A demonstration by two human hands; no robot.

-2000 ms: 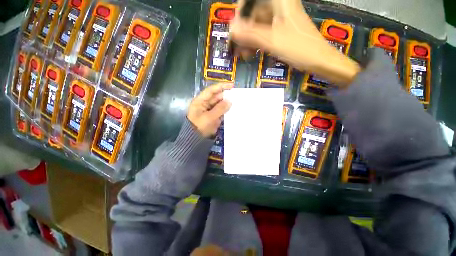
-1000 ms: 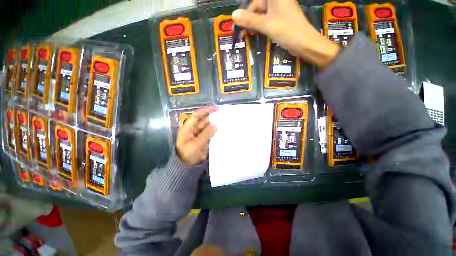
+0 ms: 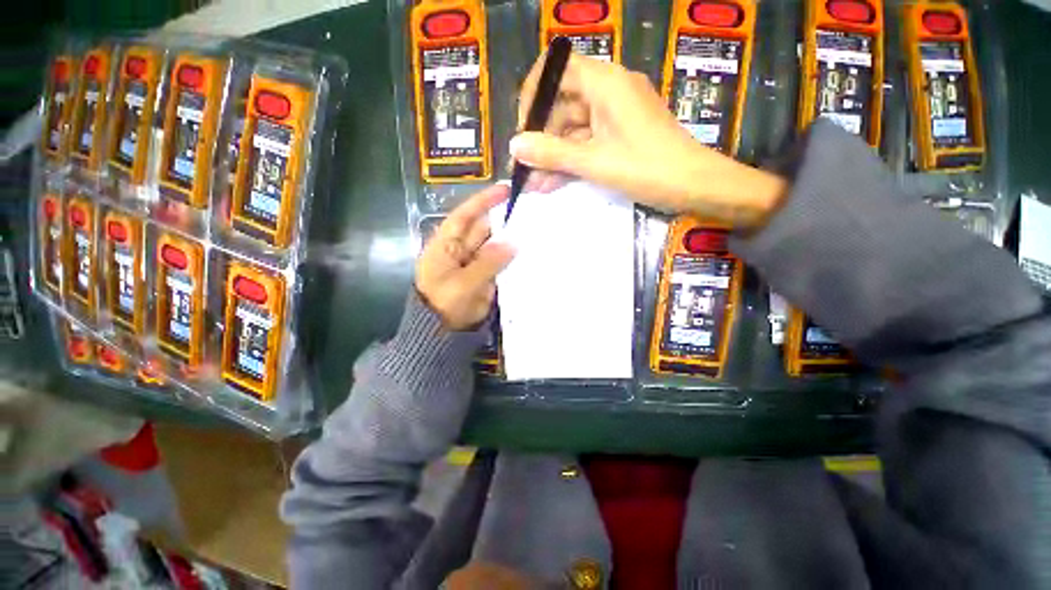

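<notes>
My left hand [image 3: 459,267] holds a blank white sheet [image 3: 569,294] by its upper left corner over the lower row of a clear blister tray [image 3: 640,398]. My right hand [image 3: 588,129] holds a slim black pointed tool [image 3: 539,121] like a pen, tip down at the sheet's upper left corner, close to my left fingertips. Whether the tip touches the sheet, and whether a sticker is on it, I cannot tell. Orange-rimmed devices with dark panels and red ovals lie in the tray, such as one at the upper left [image 3: 451,98] and one right of the sheet [image 3: 696,302].
Stacked clear trays filled with devices [image 3: 329,150] are at the left of the dark green bench [image 3: 363,277]. A printed label sheet [image 3: 1035,236] lies at the far right. A brown cardboard box [image 3: 225,490] is below the bench edge at lower left. A pale strip [image 3: 248,21] runs along the back.
My right hand has come down from the upper-row devices to the sheet's top left corner with the black tool. My left hand still holds the sheet. The whole view has shifted.
</notes>
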